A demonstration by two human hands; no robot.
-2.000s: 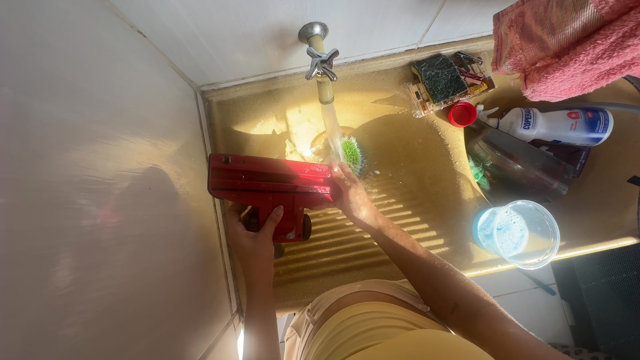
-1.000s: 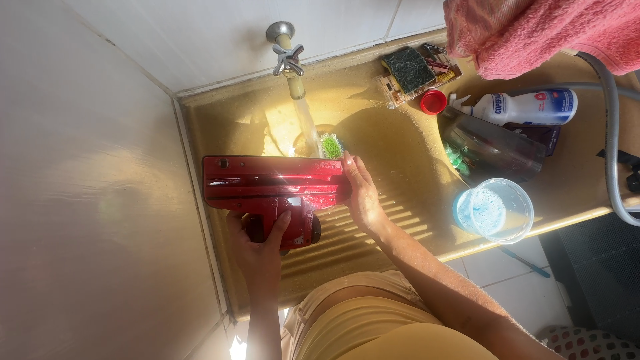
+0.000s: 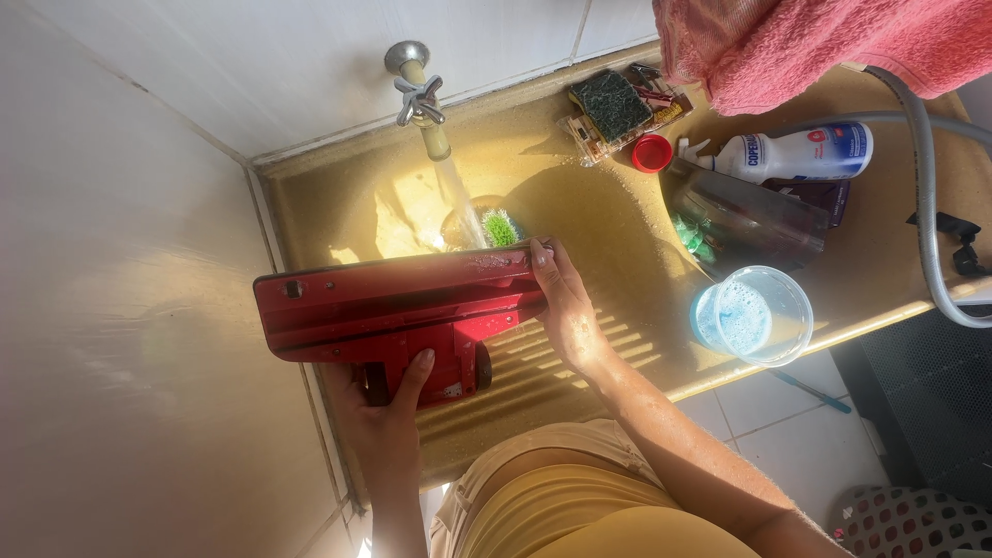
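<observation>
A red plastic vacuum cleaner part or similar housing [image 3: 387,306] is held level over the ribbed side of a yellowish wash sink [image 3: 597,225]. My left hand [image 3: 391,418] grips its lower block, with the thumb on the front. My right hand [image 3: 566,310] holds its right end, fingers around the upper corner. Just behind it, water runs from the open tap [image 3: 422,108] past the housing's top edge. A brush with green and white bristles [image 3: 501,228] lies in the basin near the drain, close to the stream.
On the right ledge are a scouring sponge [image 3: 611,105], a red cap [image 3: 652,153], a white spray bottle [image 3: 806,151], a dark translucent container [image 3: 748,213] and a clear tub with foamy blue liquid [image 3: 763,316]. A pink towel [image 3: 821,46] and a grey hose [image 3: 926,194] are beyond.
My right hand has shifted from the lower part of the housing's right end up to its upper corner. The view has moved somewhat.
</observation>
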